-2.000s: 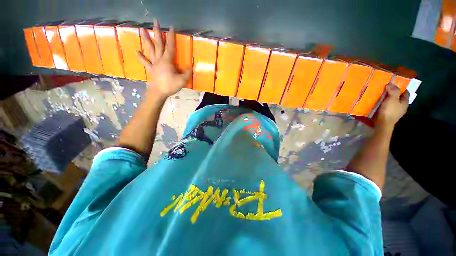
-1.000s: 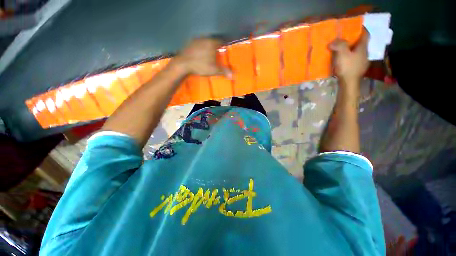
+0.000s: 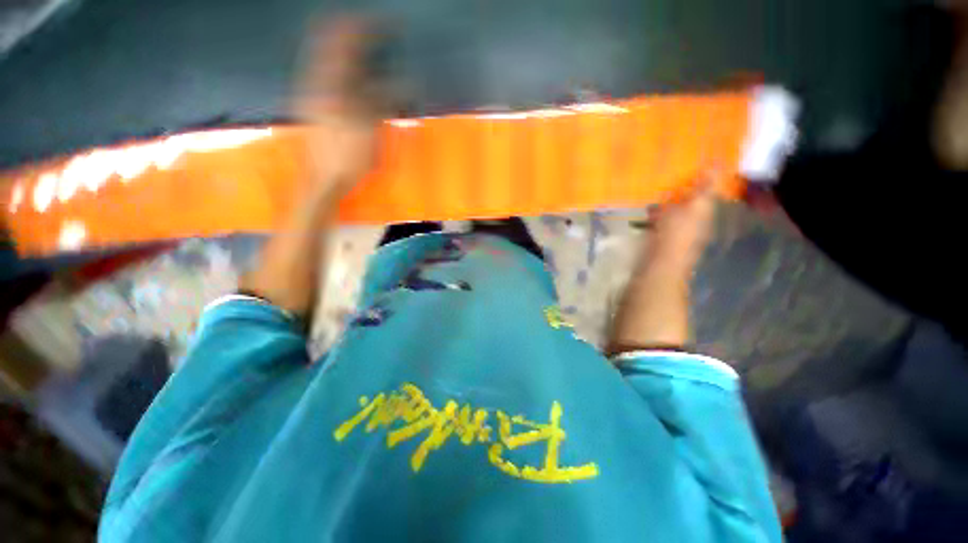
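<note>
A long row of orange cartons lies side by side on the dark green surface, along its near edge. A white flap sticks out at the row's right end. My left hand is blurred and lies across the row left of the middle, its fingers beyond the far edge. My right hand is blurred and at the row's near edge, close to the right end. The blur hides the fingers of both hands, so their grip cannot be told.
The mottled grey and pale floor shows between the row and my body. A large black shape is at the right. A blurred brownish shape is at the upper right edge. Grey objects are at the lower left.
Since one second ago the row looks more level in view, its left end higher and at the picture's edge. My left hand is further left and reaches farther over; my right hand is lower.
</note>
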